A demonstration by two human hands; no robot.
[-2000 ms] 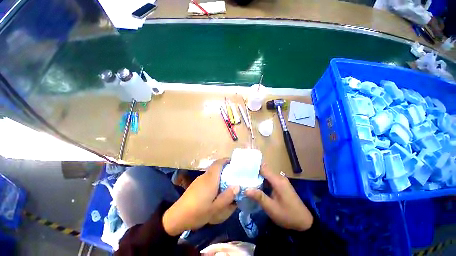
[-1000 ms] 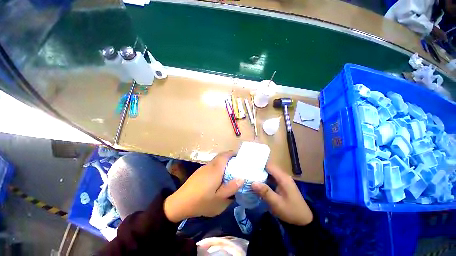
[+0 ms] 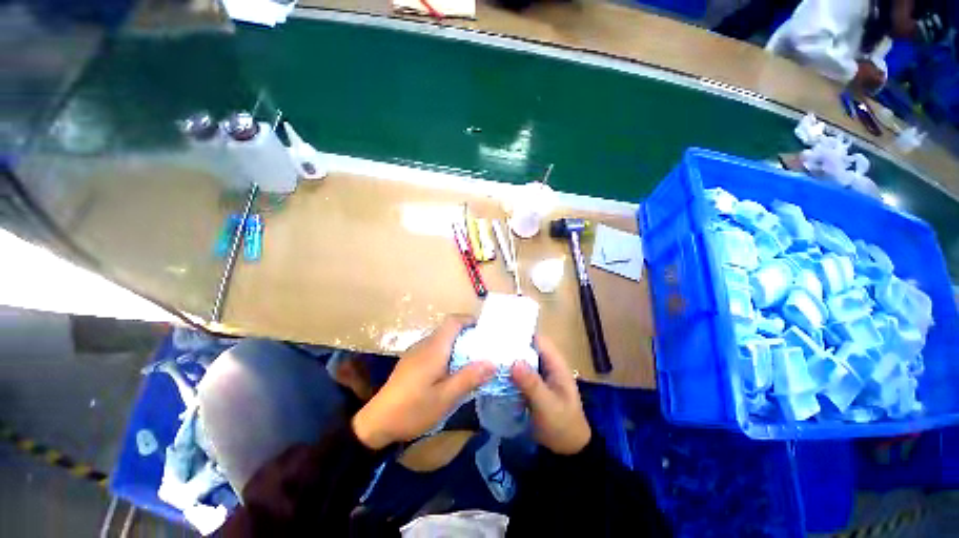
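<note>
A pale blue-white figure lower body [image 3: 501, 405] is held over my lap, in front of the bench edge. A pale squarish insert block [image 3: 507, 324] sits at its top end, overexposed and nearly white. My left hand [image 3: 419, 387] is closed around the left side, thumb on the front. My right hand [image 3: 553, 399] grips the right side, thumb pressed near the joint between block and body. The undersides and the fingers behind are hidden.
On the bench [image 3: 347, 252] are a mallet [image 3: 585, 289], a white cup with stick [image 3: 526, 215], a small white bottle [image 3: 547, 275], a red tool [image 3: 470, 263] and a pale pad [image 3: 617, 252]. A blue crate [image 3: 699, 357] of pale blocks stands right. White bottles [image 3: 263, 160] stand left.
The view has shifted, so the bench and crate sit further left than a second ago. Both hands still hold the figure part and block, which appear slightly more upright.
</note>
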